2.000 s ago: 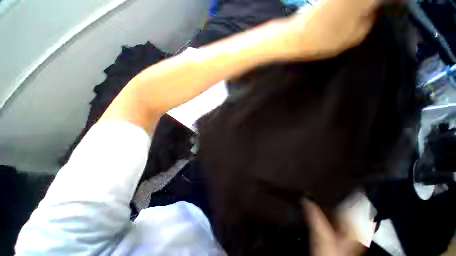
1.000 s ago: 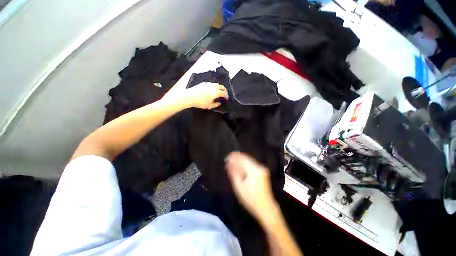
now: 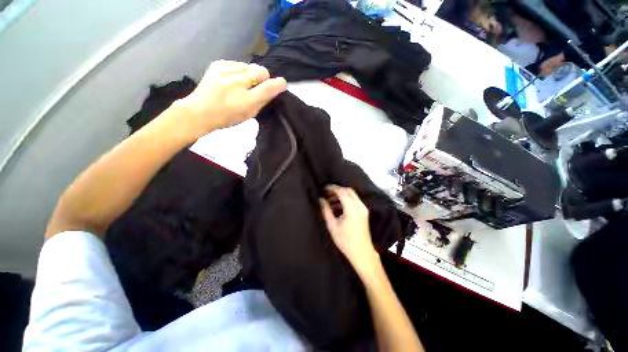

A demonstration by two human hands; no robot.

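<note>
A large dark garment piece (image 3: 296, 240) hangs from the table over my lap, with a curved pale stitched line on its upper part. My left hand (image 3: 237, 93) holds its top end raised above the table, fingers closed on the cloth. My right hand (image 3: 348, 220) grips a fold of the same piece at its middle, lower and to the right; the fingertips are partly hidden in the cloth. The overlock machine (image 3: 482, 168), with a dark top and pale front, stands right of the garment. The garment's right part lies against the table edge near the machine's foot area, which is hard to make out.
More dark cloth (image 3: 344, 41) lies at the table's far end, and another heap (image 3: 175, 220) is at the left by my lap. A small black item (image 3: 463, 249) lies below the machine, near ruler marks (image 3: 447, 272). Thread stands are at right. A person's hand (image 3: 553, 64) shows at upper right.
My left hand has lifted the garment's end up and left; the two flaps that lay flat are no longer visible. My right hand has moved slightly up and right. The view has shifted.
</note>
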